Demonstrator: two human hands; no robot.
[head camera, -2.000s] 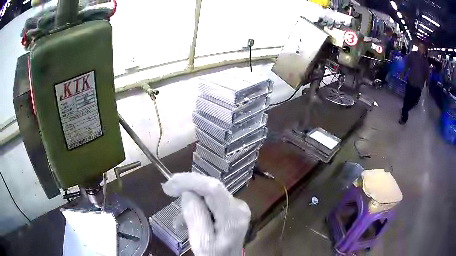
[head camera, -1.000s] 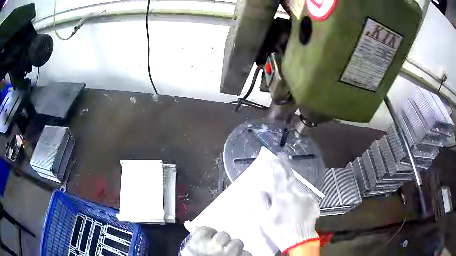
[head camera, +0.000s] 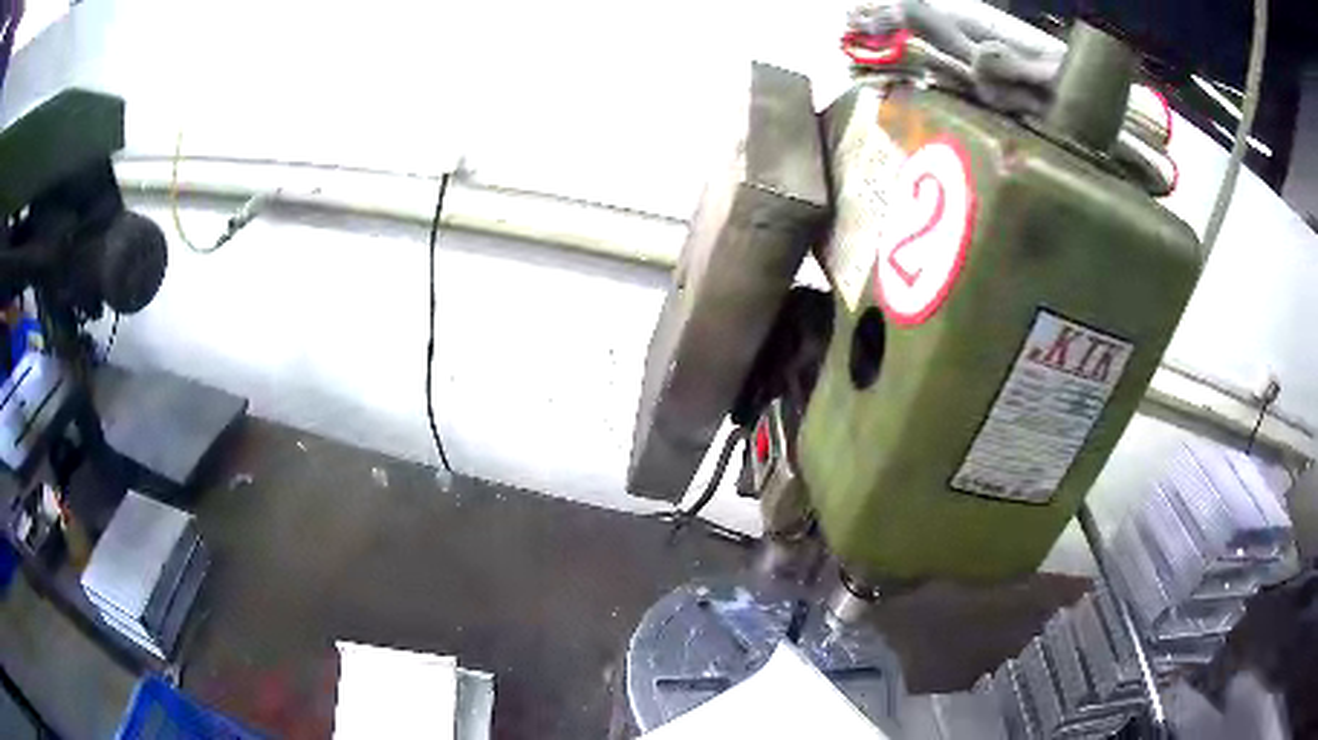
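A white-faced housing (head camera: 781, 706) lies at the bottom edge, over the front of the round slotted table (head camera: 672, 658); only its upper corner shows. The chuck (head camera: 853, 596) under the green drill head (head camera: 867, 477) is above and behind that corner. Contact between bit and housing cannot be made out. The grey feed lever (head camera: 1125, 614) slopes down at the right of the head. Neither my left hand nor my right hand can be made out; the lower edge cuts off the work area. A blurred grey patch at the lower right is unclear.
Ribbed housings (head camera: 1192, 535) are stacked right of the machine. White-faced housings (head camera: 393, 694) lie left of the table, beside a blue crate (head camera: 181, 716). A smaller stack (head camera: 145, 564) and a second drill (head camera: 123, 260) stand at far left. Gloves (head camera: 983, 58) lie on the drill head.
The view swung left from the right-hand stacks, then tilted up, so the bench sits lower in the picture. Both gloved hands, seen on the white housing one second ago, are out of clear view.
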